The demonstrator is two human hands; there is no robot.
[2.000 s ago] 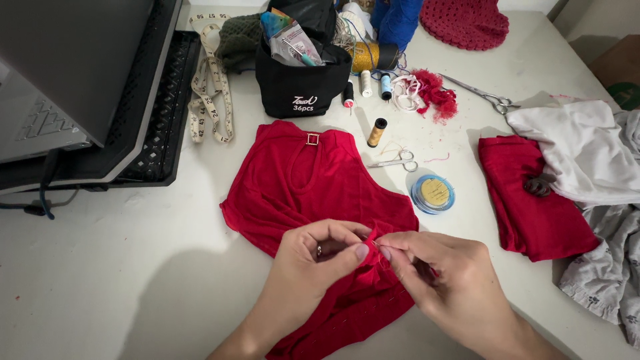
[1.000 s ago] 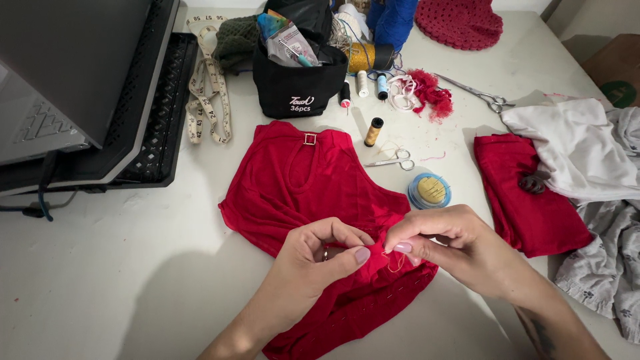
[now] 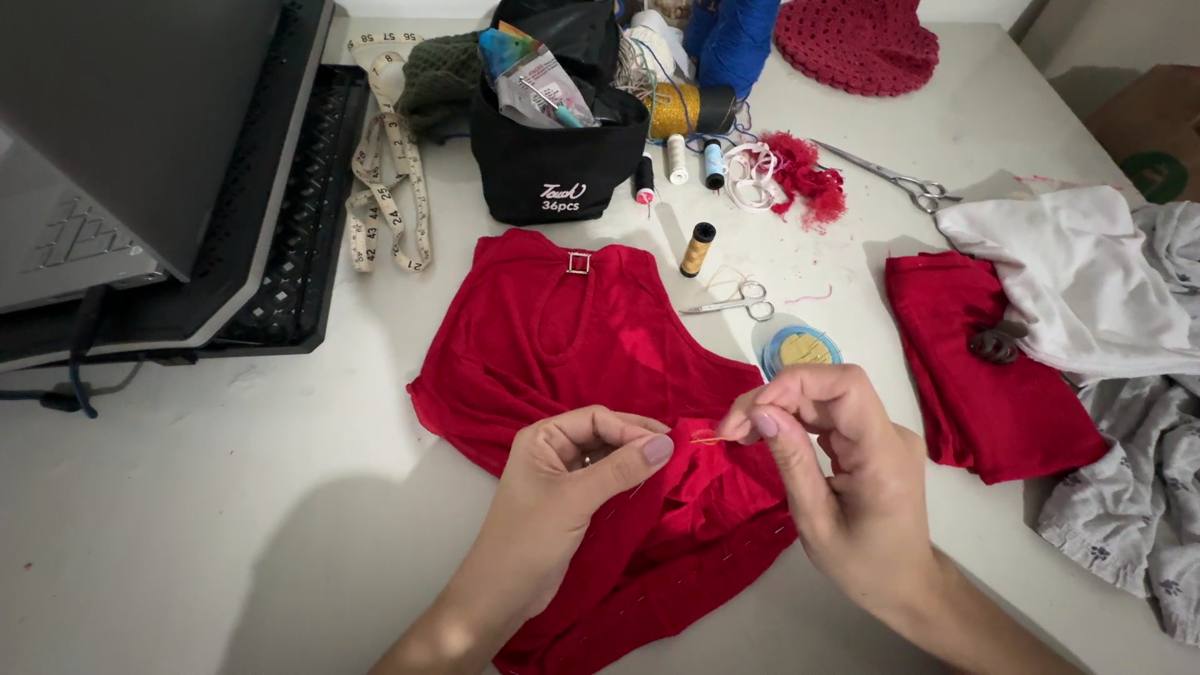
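Note:
A red fabric garment (image 3: 637, 356) with a small square buckle (image 3: 578, 262) lies on the table, with pale stitches or pins along its lower band. My left hand (image 3: 581, 469) pinches a fold of it between thumb and forefinger. To the right of that fold, my right hand (image 3: 825, 459) is closed at the fingertips on a light orange thread (image 3: 708, 439); whether a needle is in them cannot be told. Small scissors (image 3: 736, 302), a yellow thread spool (image 3: 697, 249) and a round blue pin case (image 3: 802, 349) are beyond my right hand.
At the left stands a laptop (image 3: 94, 141) on a black stand, beside a measuring tape (image 3: 394, 187). Behind the garment are a black pouch (image 3: 558, 169), several spools and larger scissors (image 3: 886, 173). Folded red cloth (image 3: 975, 375) and white cloth (image 3: 1078, 281) lie at the right.
My right hand has drawn apart from my left, to the right, and thread shows at its fingertips. My left hand still pinches the red fabric.

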